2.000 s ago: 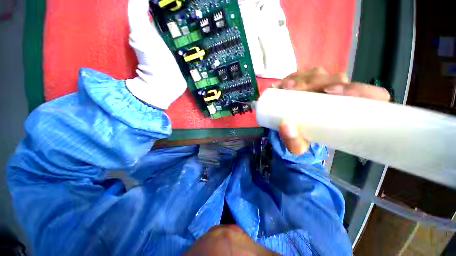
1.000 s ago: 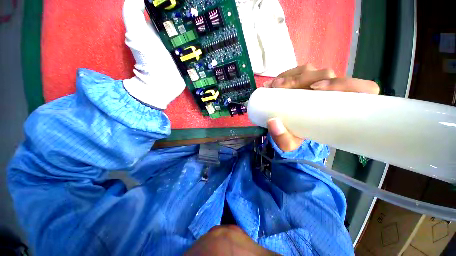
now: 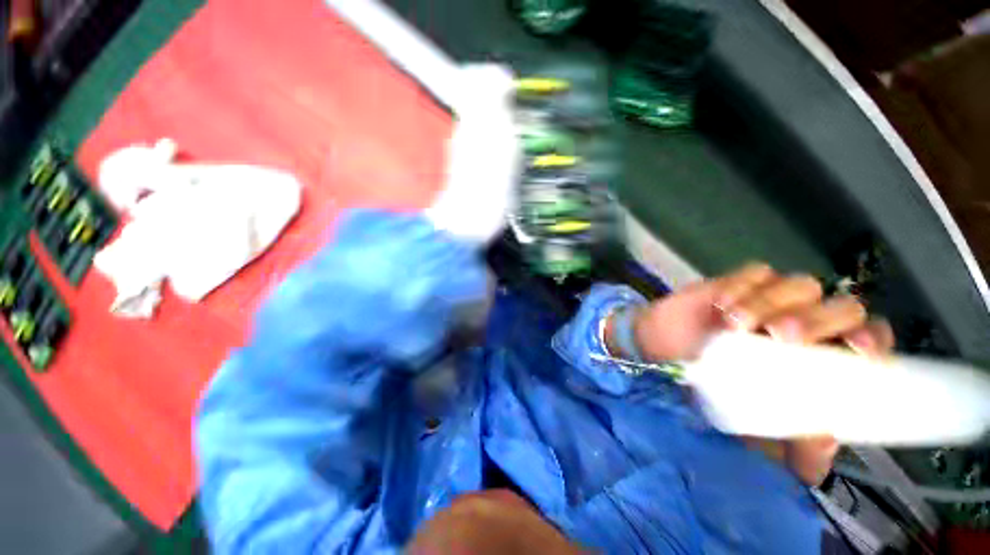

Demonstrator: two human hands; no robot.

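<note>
The green circuit board (image 3: 559,173), blurred, is upright in the picture near the top middle, over the edge between the red mat and the belt. Its yellow parts show in a column. My left hand (image 3: 480,152), in a white glove, holds it by its left edge; the fingers are blurred. My right hand (image 3: 760,320), bare, is closed around the milky-white glue cartridge (image 3: 847,392) at the right. The cartridge's front end points left, apart from the board. A thin tip shows faintly at that end.
Crumpled white fabric (image 3: 206,222) lies on the red mat (image 3: 358,119). Two other circuit boards (image 3: 65,211) lie at the mat's left edge. The dark-green conveyor belt (image 3: 749,184) runs along the right, with green items (image 3: 657,98) at its top. A hose (image 3: 923,490) shows at lower right.
The view has swung right. The board has moved from the mat to beside the belt in my left hand. The cartridge tip has come away from the board, and my right hand has moved right with it.
</note>
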